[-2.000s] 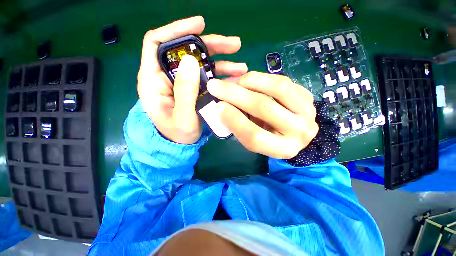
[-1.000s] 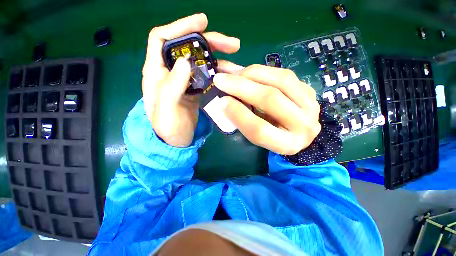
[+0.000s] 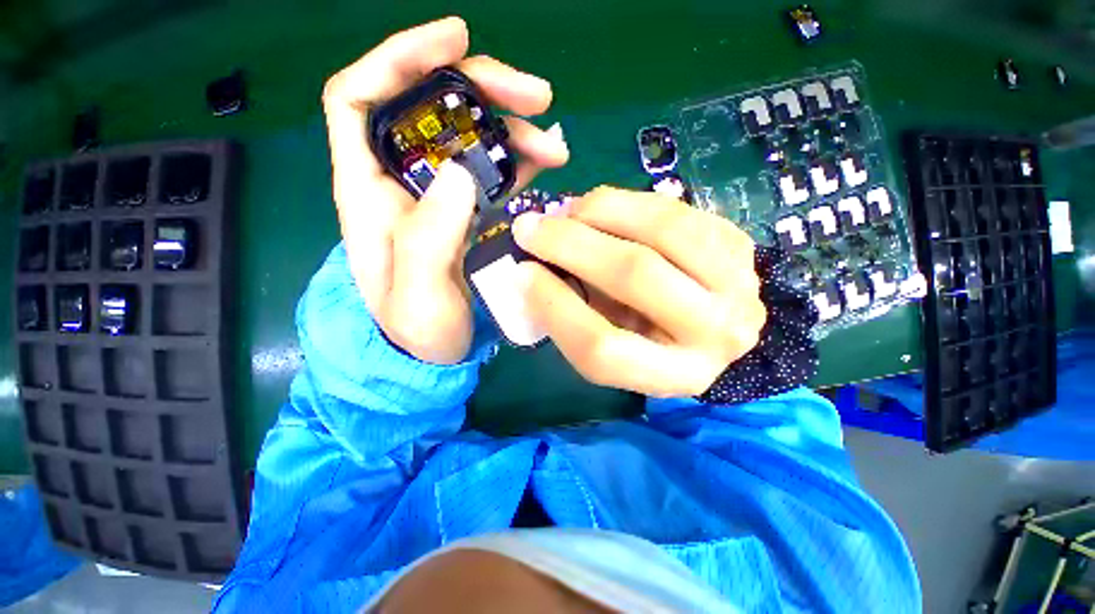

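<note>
My left hand point(image 3: 402, 228) holds a black rounded-square watch housing point(image 3: 438, 126), its open side up, with gold-orange and silver innards showing. The left thumb lies on the housing's lower part. My right hand point(image 3: 648, 282) pinches a flat dark part with a white face point(image 3: 507, 296) just below the housing. A short flex end point(image 3: 492, 228) of this part points up toward the housing's lower edge. Whether it touches the housing I cannot tell. The right fingertips hide some of the part.
A dark foam tray point(image 3: 126, 396) with several glossy watches stands at left. A clear blister tray point(image 3: 733, 114) with white L-marked parts and a black plastic tray point(image 3: 985, 288) are at right. Small units point(image 3: 658, 149) lie on the green surface.
The housing has shifted slightly left and up in my left hand, and the thumb sits lower on it. The white-faced part has moved a little left and down. Small units at the back have shifted left.
</note>
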